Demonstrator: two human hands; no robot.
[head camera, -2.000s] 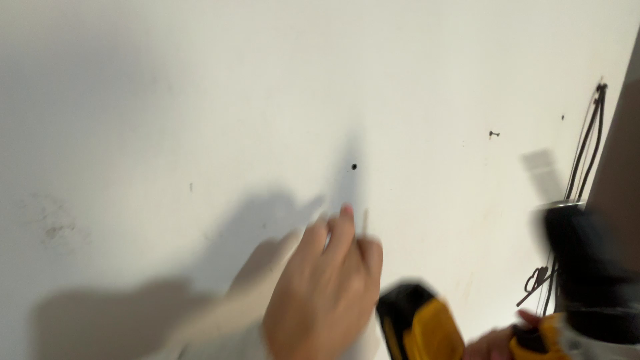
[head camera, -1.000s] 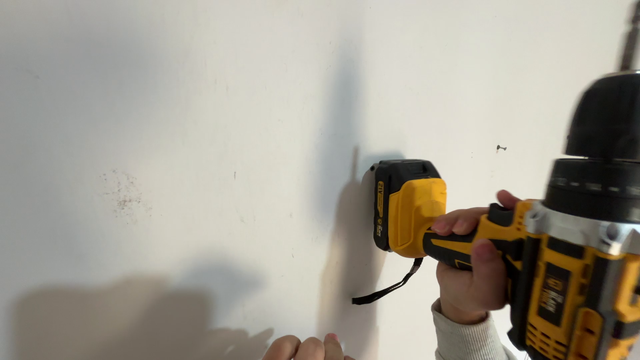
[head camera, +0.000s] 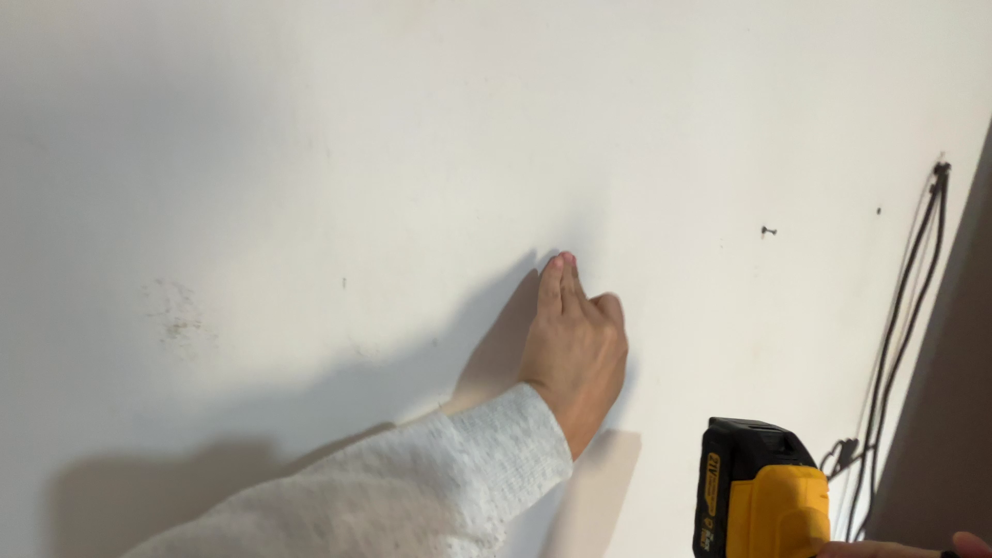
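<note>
My left hand (head camera: 577, 341), in a light grey sleeve (head camera: 434, 473), presses its fingertips to the white wall (head camera: 434, 139) near the middle of the view. Whether anything is under or between those fingers is hidden. At the bottom right my right hand (head camera: 891, 549) shows only in part, at the handle side of a yellow and black cordless drill. Of the drill, the battery and handle base (head camera: 775, 496) are in view; its body and chuck are out of frame.
A small screw or nail (head camera: 768, 230) sticks out of the wall to the right, with a small dark hole (head camera: 878, 211) beyond it. Dark looped cords (head camera: 891, 349) hang near the wall's right edge. A scuffed patch (head camera: 180, 322) marks the wall at left.
My left hand has come up from the bottom edge to the wall's middle. The drill and my right hand have moved down and mostly out of view. A black hole seen two seconds ago no longer shows.
</note>
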